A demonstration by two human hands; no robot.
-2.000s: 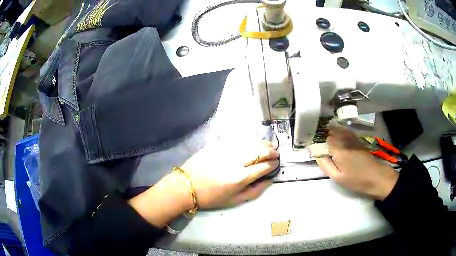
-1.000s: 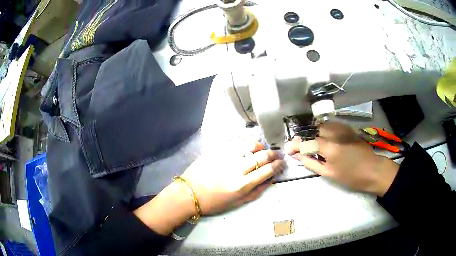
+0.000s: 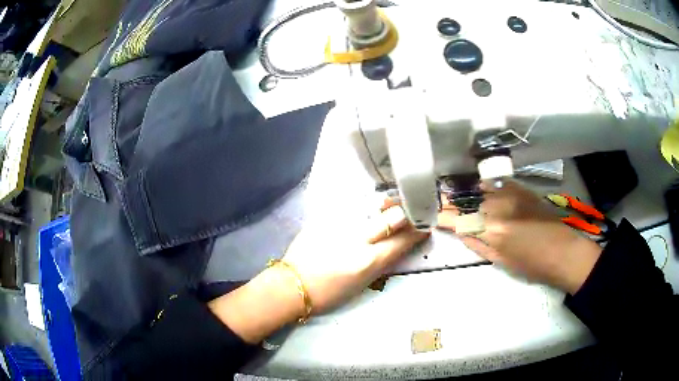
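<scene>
The dark denim garment point(image 3: 216, 156) lies on the left of the table, its edge running towards the needle area. My left hand point(image 3: 357, 249) rests at the needle area, fingers bent beside the lower end of the sewing machine head point(image 3: 413, 160); glare hides what lies under its fingers. My right hand point(image 3: 521, 234) is just right of the needle, its fingertips close to my left fingertips and partly behind the machine parts. Whether either hand grips cloth or a label cannot be seen. The snips point(image 3: 581, 214) with orange-red handles lie beside my right wrist.
A black flat piece point(image 3: 607, 178) and a small white block point(image 3: 542, 170) lie behind the snips. A blue crate point(image 3: 58, 298) stands at the left. A yellow band point(image 3: 362, 46) wraps the post. More embroidered garment point(image 3: 149, 33) lies at the back left.
The view has shifted, moving the machine leftward in the picture since two seconds ago. My right hand has come closer to my left fingertips. The dark edge under my left fingers no longer shows.
</scene>
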